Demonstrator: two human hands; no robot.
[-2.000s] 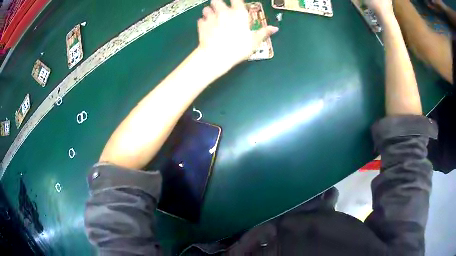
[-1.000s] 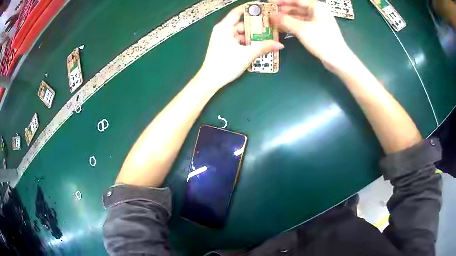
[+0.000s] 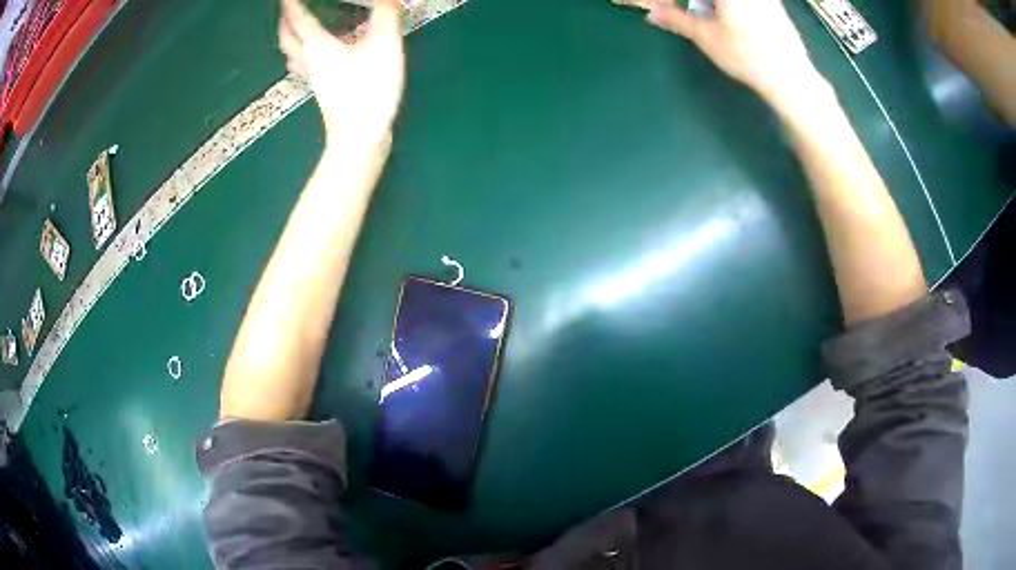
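My left hand (image 3: 354, 72) is at the top edge, over the pale strip, its fingertips partly cut off. A dark, blurred patch shows between its fingers; I cannot tell whether it is a held part. My right hand (image 3: 741, 36) is at the top edge, right of centre, fingers partly cut off. An orange-gold edge of a handset half (image 3: 633, 3) shows by its fingertips, and a small whitish piece is under the hand; the grip is unclear. Another handset half (image 3: 844, 22) lies at the upper right.
A smartphone (image 3: 443, 390) lies near my body, with a white hooked piece (image 3: 453, 269) above it. Handset halves (image 3: 101, 200) lie beyond the speckled strip (image 3: 178, 192) at left. White rings (image 3: 193, 286) and black scraps (image 3: 87, 484) are at left. Another person's arm (image 3: 980, 50) is at upper right.
My left hand has moved left to the strip, and the handset half it held at top centre is gone from there. My right hand has shifted slightly right and up.
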